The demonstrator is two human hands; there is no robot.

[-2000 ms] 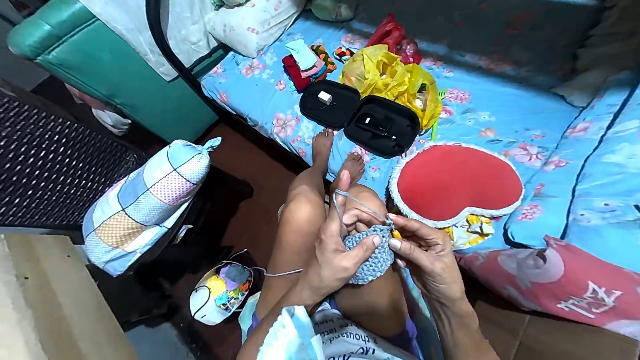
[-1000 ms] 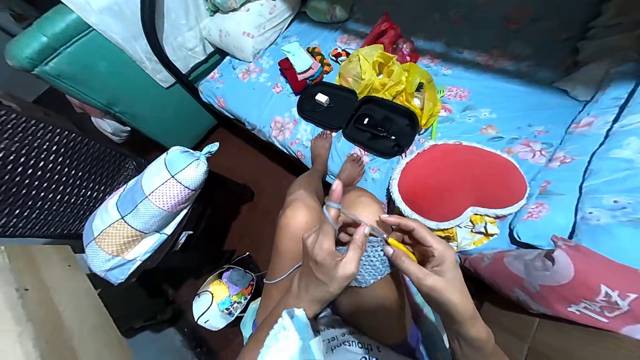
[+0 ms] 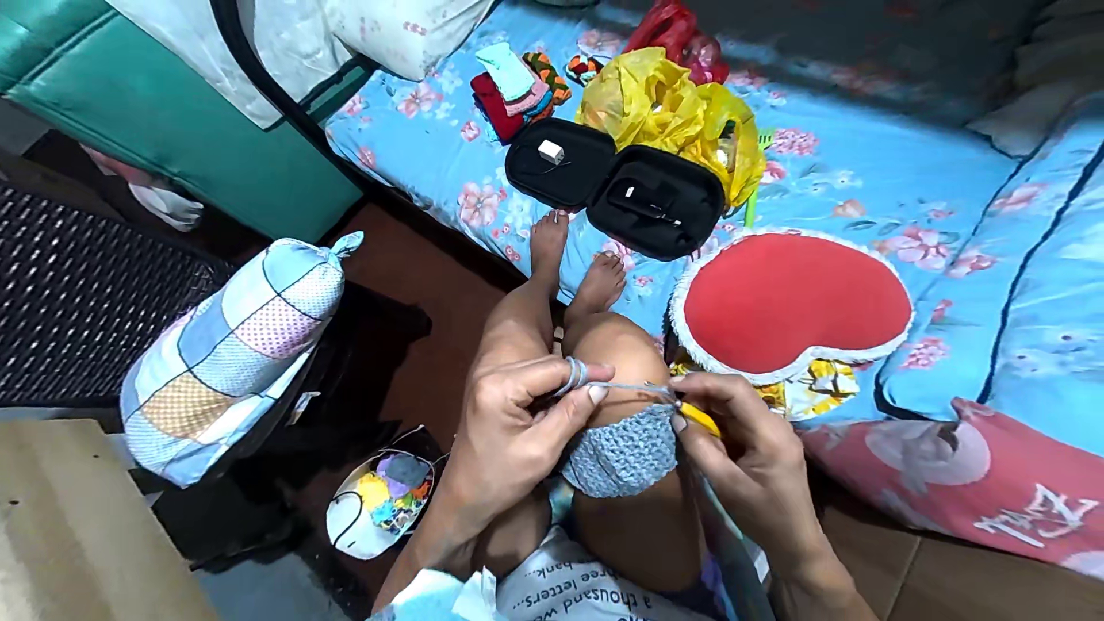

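Note:
Grey-blue yarn (image 3: 575, 376) is looped around the index finger of my left hand (image 3: 526, 423), whose thumb lies close to that finger. From there a strand runs across to the fingertips of my right hand (image 3: 746, 440). Those fingers pinch the yellow handle of a crochet hook (image 3: 699, 419), its tip near the top right corner of a grey-blue crocheted piece (image 3: 625, 453). The piece hangs over my legs between both hands. Low on the left, a white container (image 3: 354, 539) holds several balls of coloured yarn (image 3: 397, 487).
On the floral bed ahead lie an open black zip case (image 3: 660, 203), a yellow plastic bag (image 3: 642, 99), folded knitted pieces (image 3: 511, 90) and a red heart-shaped cushion (image 3: 793, 302). A patchwork bolster (image 3: 233, 362) rests at the left, a cardboard box (image 3: 78, 526) below it, a pink pillow (image 3: 966, 483) at the right.
My left index finger, upright in both earlier frames, now points sideways toward my right hand. The crocheted piece, partly covered by my fingers before, shows more fully.

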